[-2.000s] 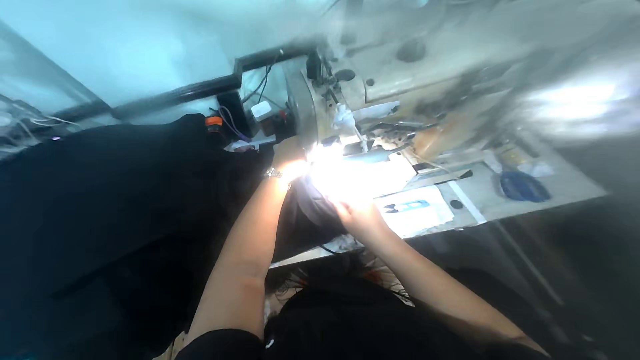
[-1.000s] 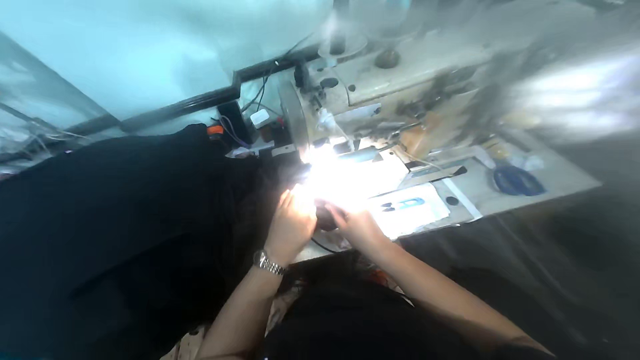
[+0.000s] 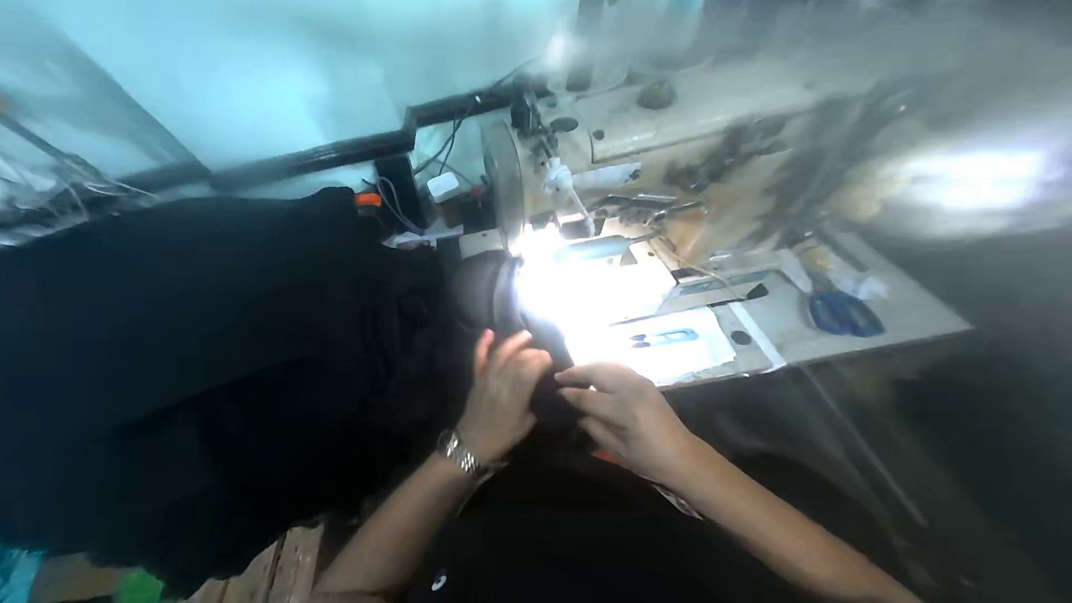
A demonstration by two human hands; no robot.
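Observation:
Dark fabric [image 3: 251,335] covers the left side and runs up to a sewing machine [image 3: 653,126]. My left hand [image 3: 505,389], a metal watch on its wrist, grips the fabric's edge just below the glare of the machine's lamp. Close beside it on the right, my right hand [image 3: 624,410] pinches the same dark cloth between thumb and fingers. Bright light hides the needle area and part of the cloth.
Blue thread snips [image 3: 666,337] lie on white paper [image 3: 712,356]. Farther right, blue-handled scissors [image 3: 844,314] rest near the edge of the table [image 3: 921,314]. A white-topped container [image 3: 444,186] stands behind the fabric.
Both hands have come back from the lit machine area toward my body. The dark fabric's edge now shows between the hands and the lamp glare.

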